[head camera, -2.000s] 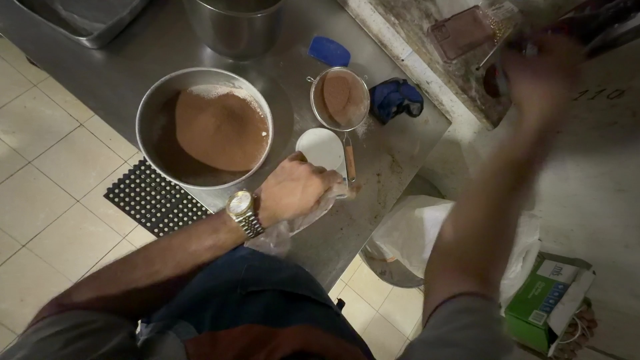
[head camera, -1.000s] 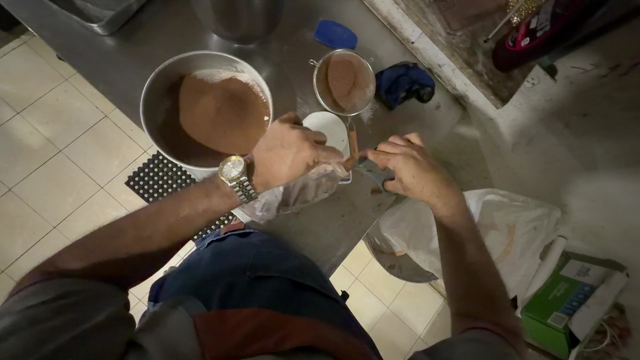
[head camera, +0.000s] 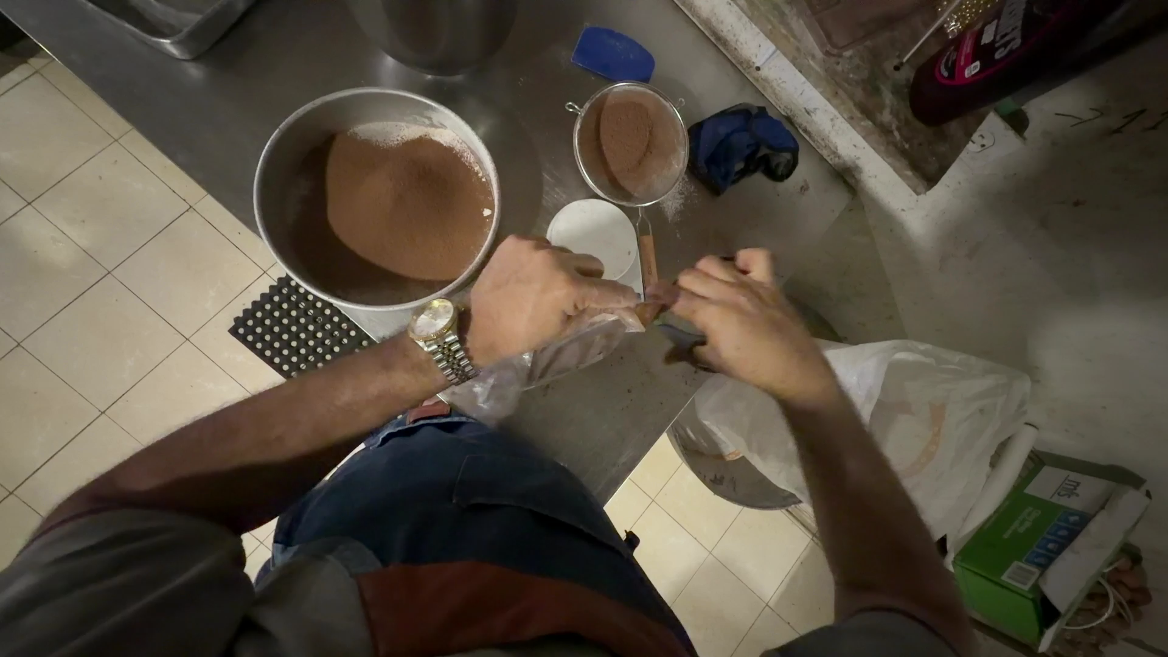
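My left hand (head camera: 538, 297), with a wristwatch, grips the top of a clear plastic bag (head camera: 575, 351) over the steel table's edge. Against that bag's gathered end my right hand (head camera: 744, 319) pinches, with a dark object (head camera: 683, 342) partly hidden under its fingers; what it is I cannot tell. A round metal pan (head camera: 376, 196) holding brown powder over white powder stands left of my hands. Beyond them are a fine-mesh strainer (head camera: 630, 144) with brown powder in it and a white round item (head camera: 593, 239), partly covered by my left hand.
A blue plastic scraper (head camera: 613, 55) and a crumpled blue-and-black cloth item (head camera: 741, 146) lie near the strainer. A metal pot (head camera: 438, 32) stands behind. At right are a dark syrup bottle (head camera: 990, 59), a bin with a white plastic liner (head camera: 912, 429) and a green box (head camera: 1031, 547).
My right hand, up at the far right two seconds ago, came down to the bag beside my left hand. The left hand has stayed on the bag.
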